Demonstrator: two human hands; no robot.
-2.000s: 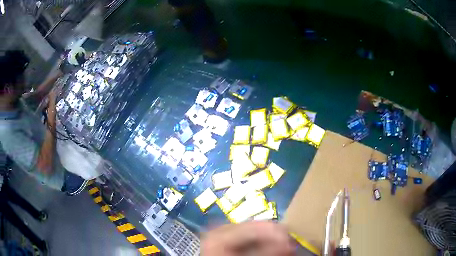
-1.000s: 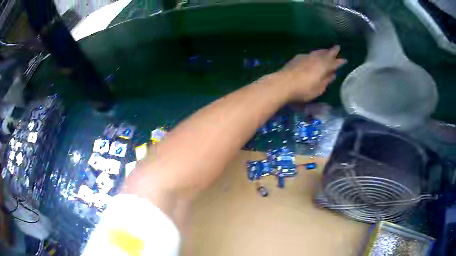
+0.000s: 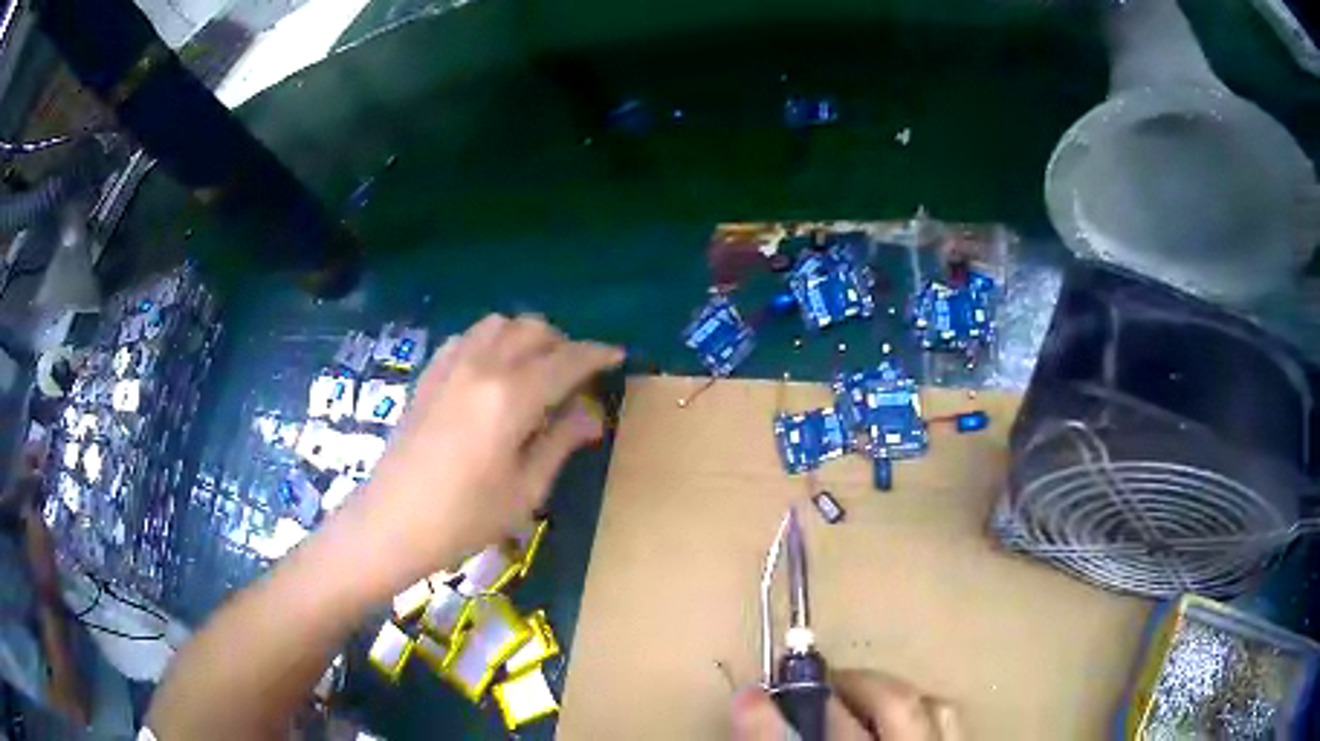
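Note:
My left hand (image 3: 500,420) is over the yellow-edged battery cells (image 3: 485,644) left of the cardboard work mat (image 3: 652,579). Its thumb and fingers are apart, and I see nothing between them. It hides part of the cell pile. My right hand (image 3: 883,709), cut off by the bottom edge, is shut on the dark-handled soldering iron (image 3: 801,680). The iron's tip and the thin pale rod beside it point away over the mat. Just beyond the tip lie blue circuit boards (image 3: 886,413) with a small wired part (image 3: 828,505).
More blue boards (image 3: 830,287) lie at the back on clear plastic. A black fan (image 3: 1158,434) and a pale round hood (image 3: 1180,188) stand at right, with a box of shiny metal (image 3: 1230,680) below. White assemblies (image 3: 332,395) lie at left. A dark post (image 3: 203,145) rises at upper left.
My left hand has come back from the far side of the bench to the battery cells. The view has swung right since two seconds ago. The iron shows again.

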